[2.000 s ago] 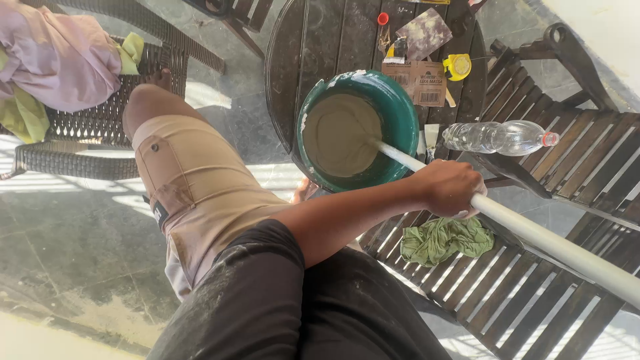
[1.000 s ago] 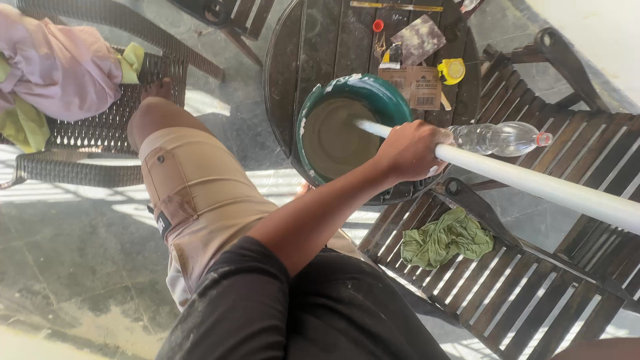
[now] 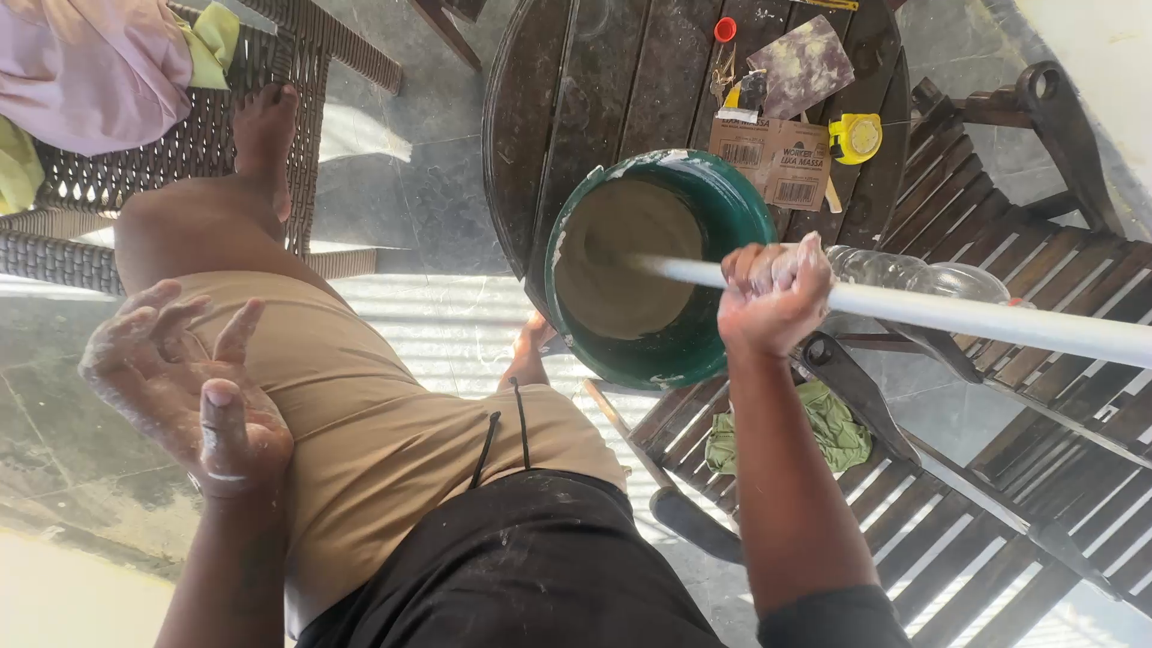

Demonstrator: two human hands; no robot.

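Note:
My right hand, dusted with white, is closed around a long white pole just beyond the rim of a green bucket. The pole's lower end dips into a grey-brown wet mix inside the bucket, so its tip is hidden. White residue marks the bucket's rim. My left hand, also coated with whitish residue, is held palm up over my left thigh, with its fingers apart and nothing in it.
A round dark wooden table holds sandpaper sheets, a yellow tape measure and a red cap. Slatted wooden chairs stand at right, one bearing a green cloth. A clear plastic bottle lies behind the pole. A wicker chair supports my left foot.
My left hand has come into view at the left, over my thigh. My right hand still grips the pole, whose angle in the bucket has shifted.

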